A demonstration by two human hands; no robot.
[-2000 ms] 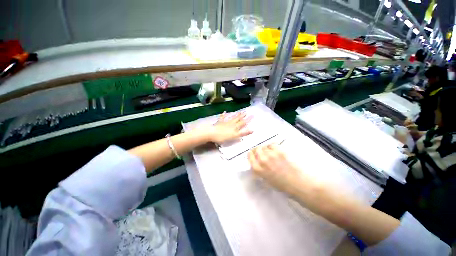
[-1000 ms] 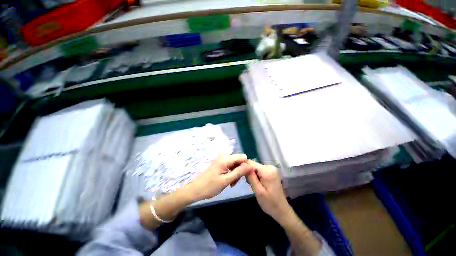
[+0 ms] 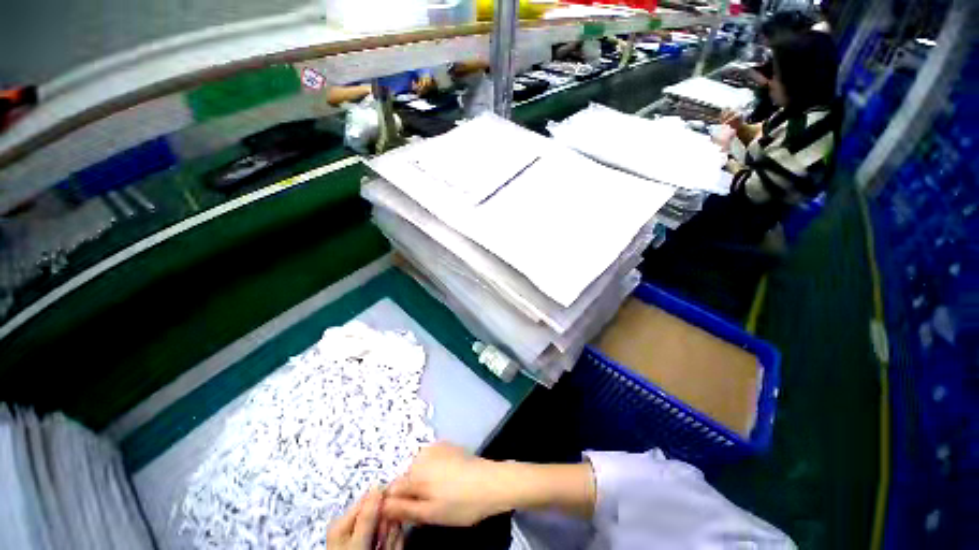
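A wide heap of small white pieces (image 3: 311, 430) with dark specks lies on the pale board (image 3: 467, 392). My right hand (image 3: 446, 489) is over the heap's lower right edge, fingers bent and pinched. My left hand (image 3: 358, 524), cut off by the bottom edge, meets it at the fingertips. Whether a small part is between the fingers cannot be told. A small whitish bottle (image 3: 495, 361) stands right of the board. Beyond it is a tall stack of white sheets (image 3: 585, 220), with a row of white strips (image 3: 472, 172) on its top sheet.
Another sheet stack (image 3: 70, 483) is at the lower left. A blue crate (image 3: 769, 387) with tan cardboard is at the right, below bench level. More sheets (image 3: 644, 145) lie behind the tall stack. A person in a striped top (image 3: 789, 150) sits farther along. A shelf edge (image 3: 258, 73) crosses above.
Two seconds ago my hands were on the strips atop the stack; then they came together in front of the heap. The view has since swung, and my hands show lower and farther left.
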